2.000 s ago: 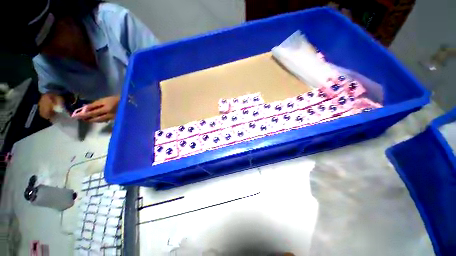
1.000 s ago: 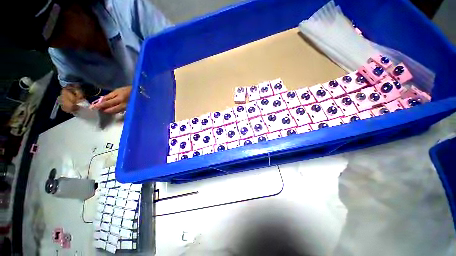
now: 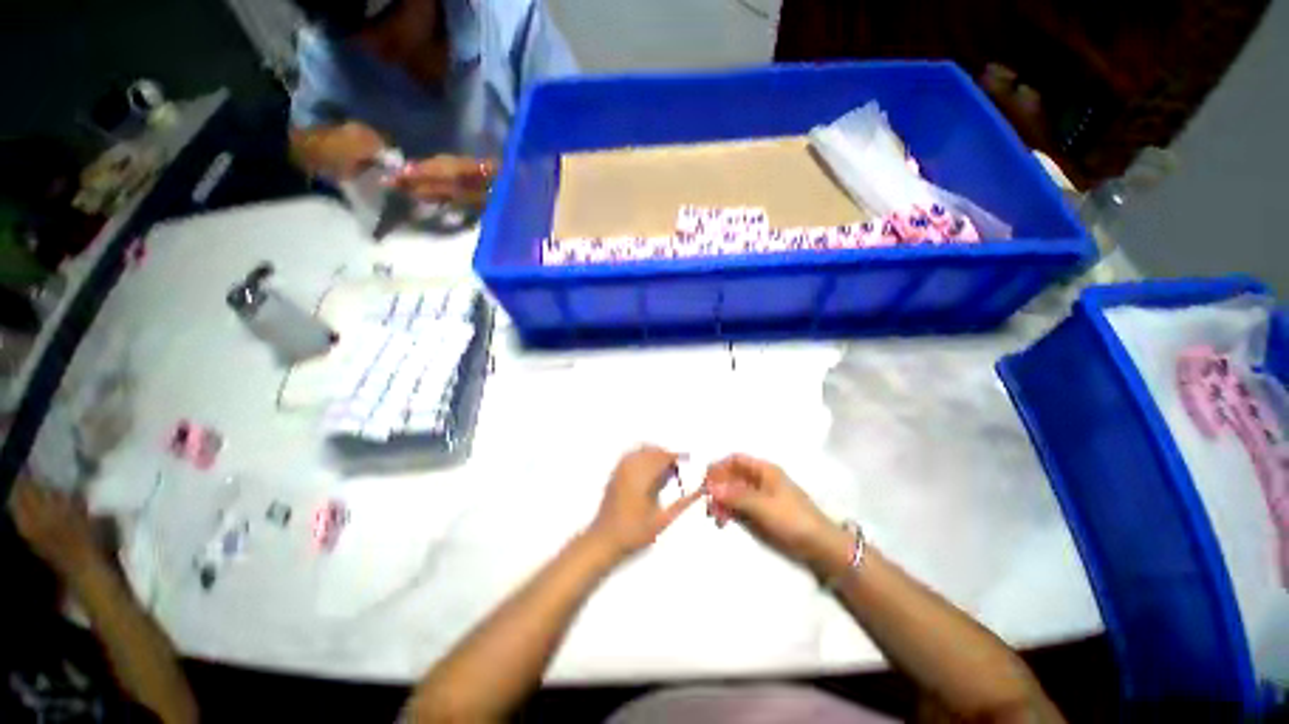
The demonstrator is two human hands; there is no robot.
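Observation:
My left hand [image 3: 645,498] and my right hand [image 3: 761,502] meet above the white table in the middle of the view. A small, thin, dark-edged panel [image 3: 681,477] shows at the left fingertips, between thumb and forefinger. It is tiny and blurred. The right fingertips are drawn together beside it, close to the left thumb; whether they pinch anything is too small to tell. A bracelet is on my right wrist.
A large blue bin [image 3: 792,294] with rows of pink parts stands ahead, a second blue bin [image 3: 1152,523] at right. White squares [image 3: 410,361] on a box, a bottle [image 3: 294,328] and loose pink parts [image 3: 330,525] are left. One person sits across; another's arm [image 3: 106,601] is lower left.
The view has pulled back and the blue bin sits higher and smaller. Both my hands are now visible, held together; before, only a dark blur showed at the bottom edge.

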